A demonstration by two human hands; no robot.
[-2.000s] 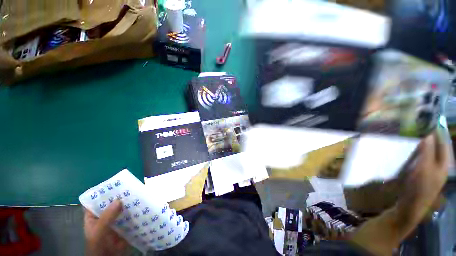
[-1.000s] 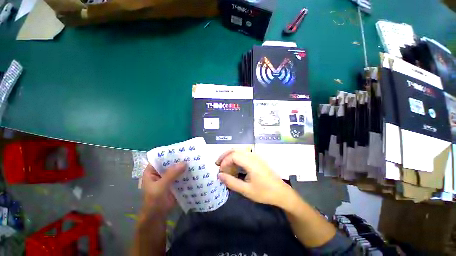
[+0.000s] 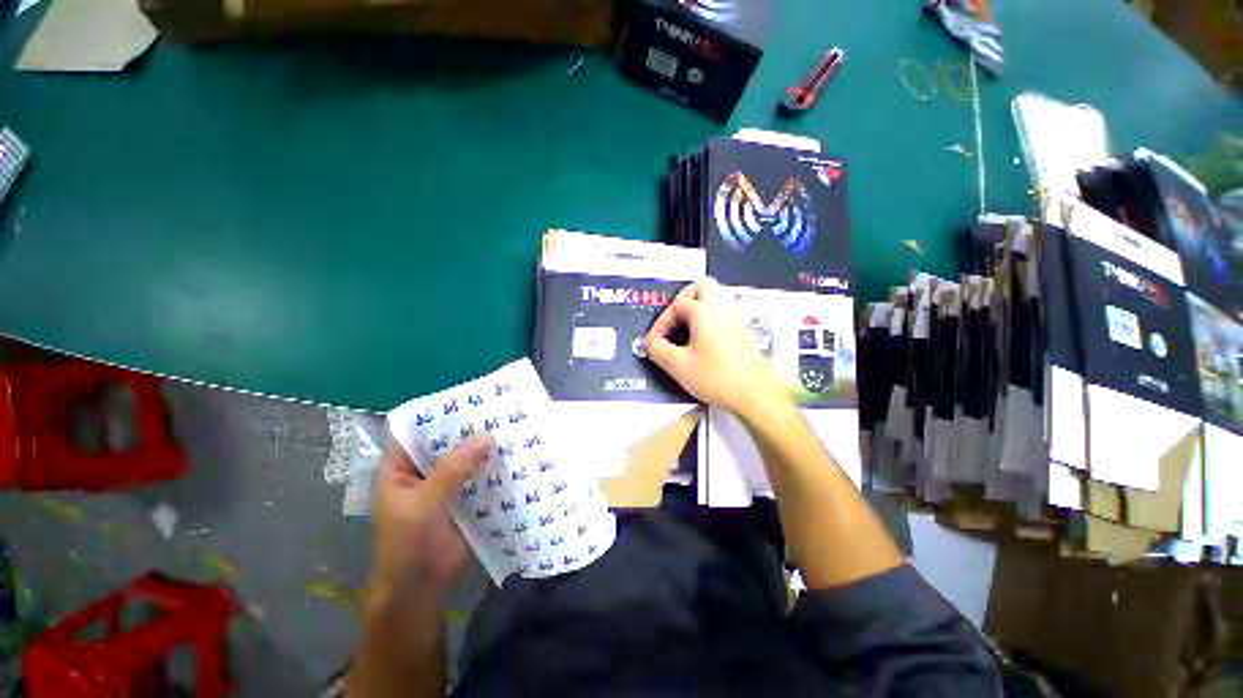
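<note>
My left hand (image 3: 423,507) holds the curled white sticker sheet (image 3: 507,471) with rows of small blue "4G" marks, over my lap at the table edge. My right hand (image 3: 709,344) has its fingertips pinched on a small pale 4G sticker (image 3: 641,348), at the black "THINK…" panel of the top flat box (image 3: 607,300). The sticker is mostly covered by the fingertips. The flat box lies on the stack of box blanks (image 3: 777,218), whose wave-logo panel faces up. The right forearm covers part of the stack's lower panels.
A large pile of box blanks (image 3: 954,382) stands at the right. A made-up black box (image 3: 688,62), a red utility knife (image 3: 814,79) and a brown carton (image 3: 382,19) are at the back. Red stools (image 3: 130,634) stand below left. A white patterned stack (image 3: 1063,137) lies back right.
The right hand first moved a blank at the right, then came to the sticker sheet, and now is on the black panel. The left hand keeps hold of the sheet.
</note>
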